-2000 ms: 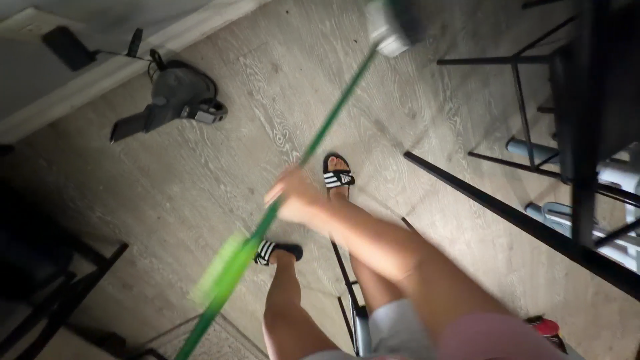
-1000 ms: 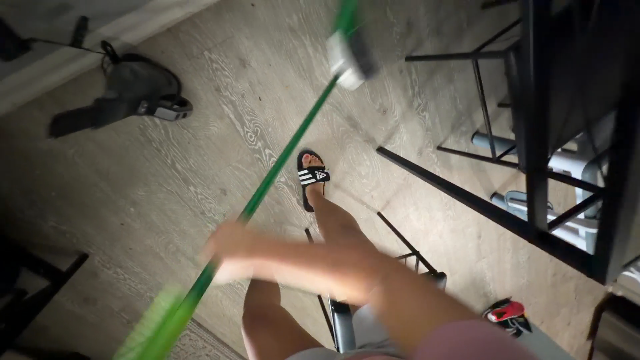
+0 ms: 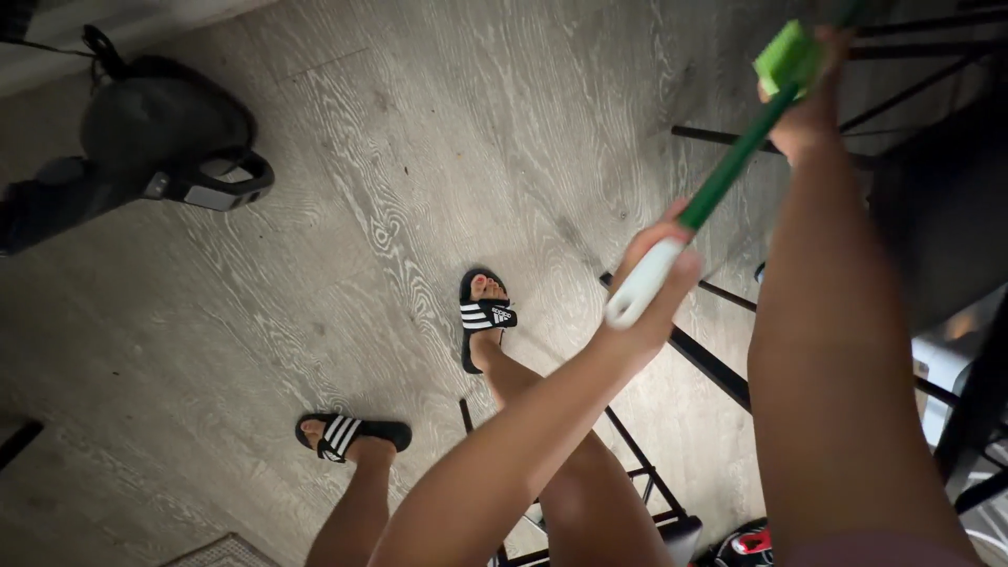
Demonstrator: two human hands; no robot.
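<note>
A green pole [image 3: 732, 161] runs slantwise through the upper right, with a white plastic grip [image 3: 647, 283], pierced by a hanging hole, at its lower end. My left hand [image 3: 665, 272] is closed round the pole and its white grip. Farther up, my right hand [image 3: 807, 118] holds the pole beside a lime-green, bristle-like piece [image 3: 787, 59]. The pole's far end runs out of view at the top right. Motion blurs the upper hand and the lime-green piece.
A dark upright vacuum or similar appliance [image 3: 169, 130] lies at the upper left. Black metal chair or stool legs [image 3: 709, 366] stand at the right. My feet wear black slides [image 3: 472, 323] on wood-look flooring. A red and black shoe [image 3: 752, 543] and a rug corner [image 3: 228, 551] show below.
The lime-green piece was at the lower left and is now at the upper right. Earlier one hand showed on the pole; now both do, farther right.
</note>
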